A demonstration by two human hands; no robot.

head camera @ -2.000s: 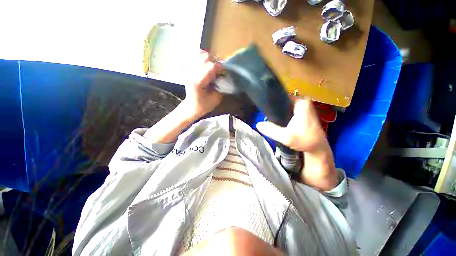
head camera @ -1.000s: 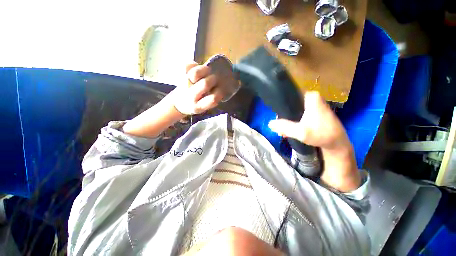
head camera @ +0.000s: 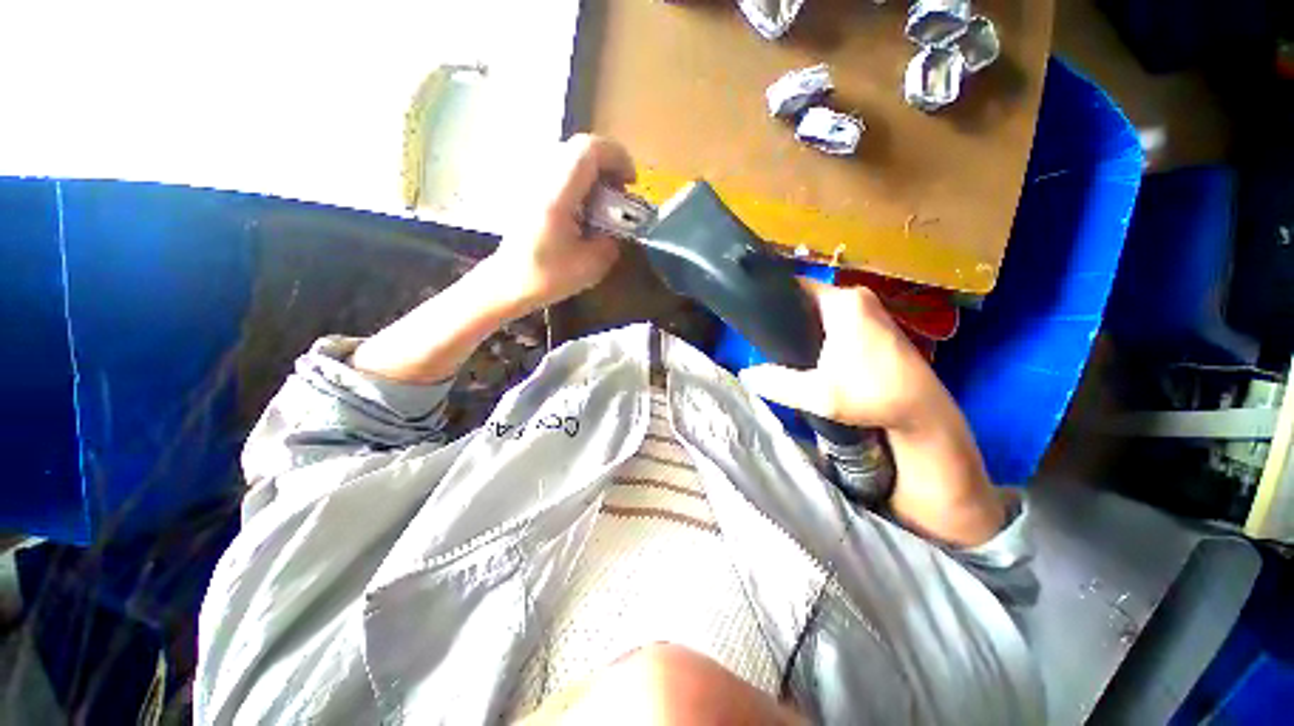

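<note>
My left hand [head camera: 561, 234] holds a small grey-white fabric piece [head camera: 619, 211], flattened, with a tiny dark mark on it. My right hand [head camera: 852, 362] grips the black curved trimmer [head camera: 731, 270]. Its wide flat head points up and left, and its edge is at or against the fabric piece; exact contact cannot be told. A ribbed grey-black hose [head camera: 856, 462] runs from the rear of the grip along my right wrist. Two loose fabric pieces [head camera: 829, 131] lie on the brown board [head camera: 681, 99], with several more [head camera: 934, 78] at its far side.
The board has a yellow front edge [head camera: 880, 253] with bits of thread. Red items [head camera: 915, 306] show under it. A blue plastic bin [head camera: 1057, 284] stands at the right, and a blue surface [head camera: 142, 341] at the left. A bright white surface [head camera: 256, 99] lies at the far left.
The fabric piece in my left hand went from an open ring facing the trimmer to a flattened shape. The trimmer head has dropped slightly and turned, now close against the piece.
</note>
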